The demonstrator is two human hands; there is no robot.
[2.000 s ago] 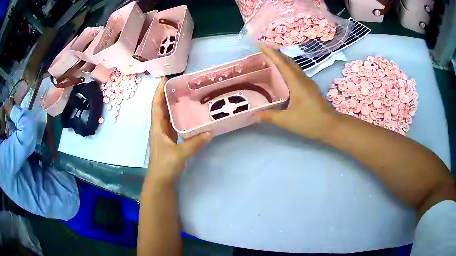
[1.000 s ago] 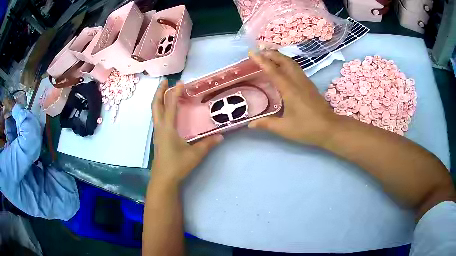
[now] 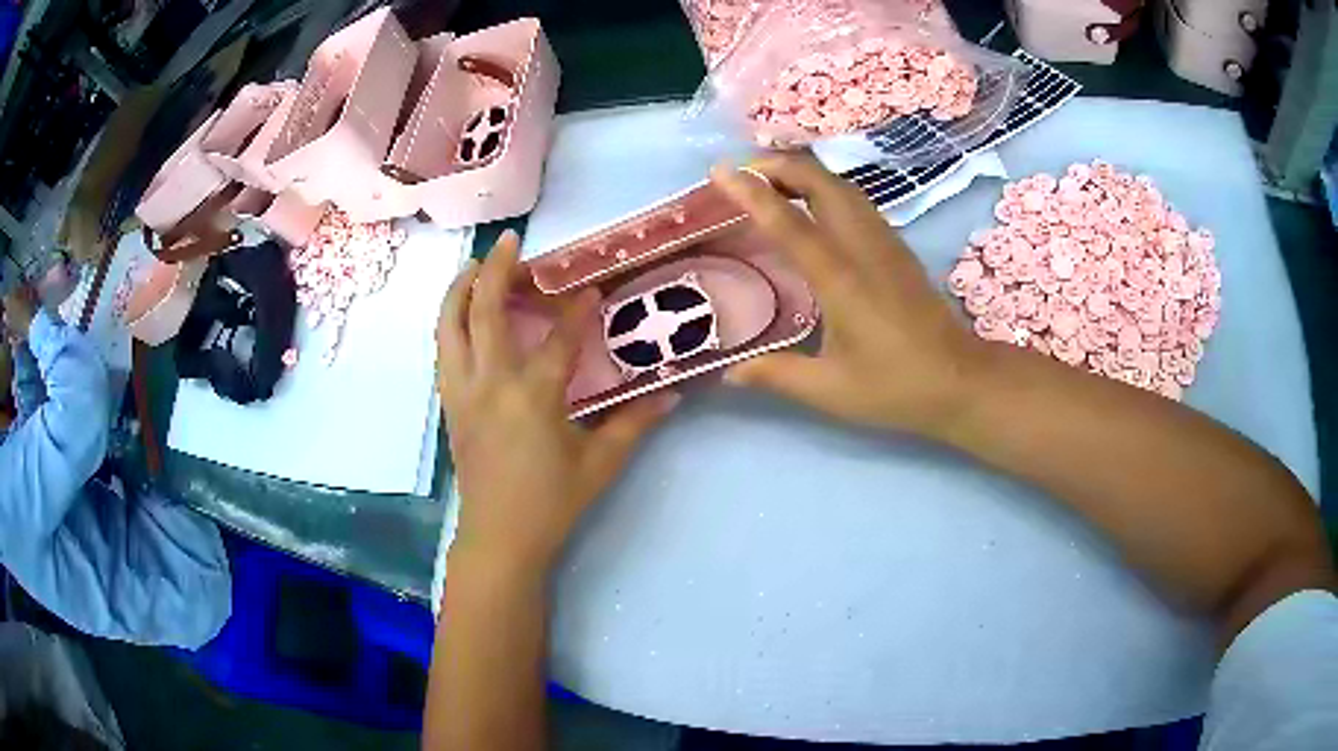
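Note:
A pale pink housing is held tilted above the white sheet, its open side towards me. A round dark opening with pink cross bars shows in its floor, and a curved line of the strap runs beside it. My left hand grips the left end, with a finger reaching inside over the floor. My right hand grips the right end, fingers on the far rim and thumb at the near rim. The fingertips hide parts of both ends.
Loose pink discs lie in a pile at right. A clear bag of discs rests on a gridded sheet behind. Pink housings, small pink pieces and a black bundle are at left, near a person's blue sleeve.
The housing has tilted and shifted slightly left. My left hand has moved over its left end, and a finger now reaches inside. My right hand has shifted slightly left with it.

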